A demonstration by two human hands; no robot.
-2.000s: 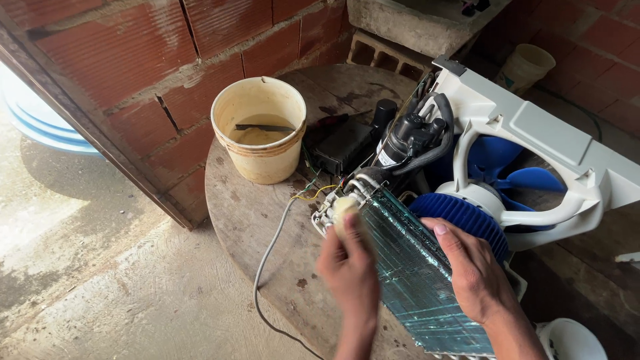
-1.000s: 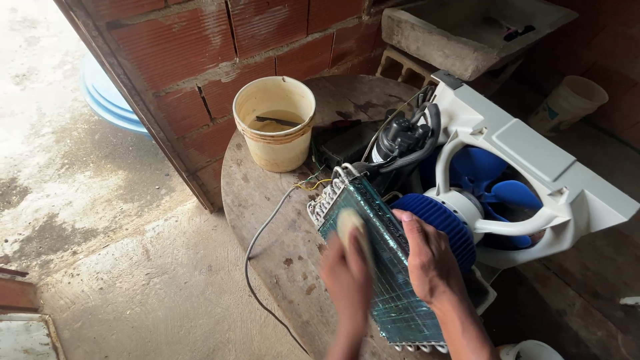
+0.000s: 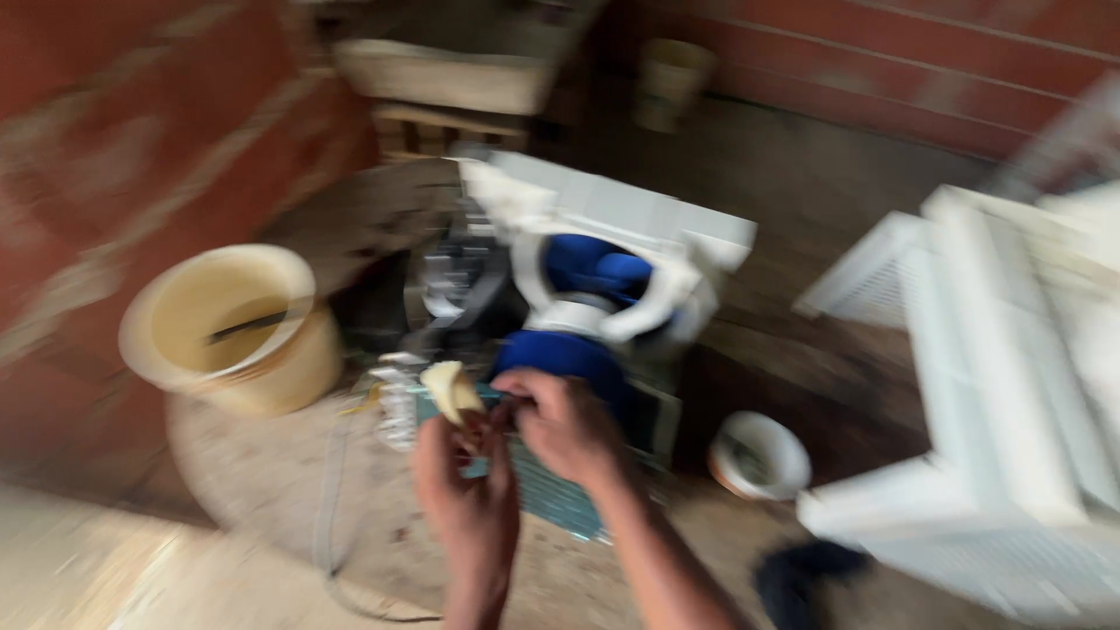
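Observation:
My left hand (image 3: 468,472) is closed around a pale brush-like object (image 3: 451,392) whose light end points up; blur hides its exact kind. Close beside it, my right hand (image 3: 556,420) has bent fingers near the object's lower part; whether it holds anything cannot be told. Both hands are over the finned coil (image 3: 560,499) of an air conditioner. Behind the coil are a blue blower wheel (image 3: 560,354), a white fan housing (image 3: 691,280) with blue fan blades (image 3: 599,267), and a dark compressor (image 3: 455,271).
A cream bucket (image 3: 289,367) holding liquid and a dark strip stands left on the round table (image 3: 245,464). A grey cable (image 3: 325,516) hangs over its edge. Right are a small white container (image 3: 761,455) and a large white casing (image 3: 954,350). A concrete sink (image 3: 437,74) is behind.
The left hand was rubbing the pale object along the coil; now both hands are close together at the coil's upper end. The view has swung strongly right and blurred.

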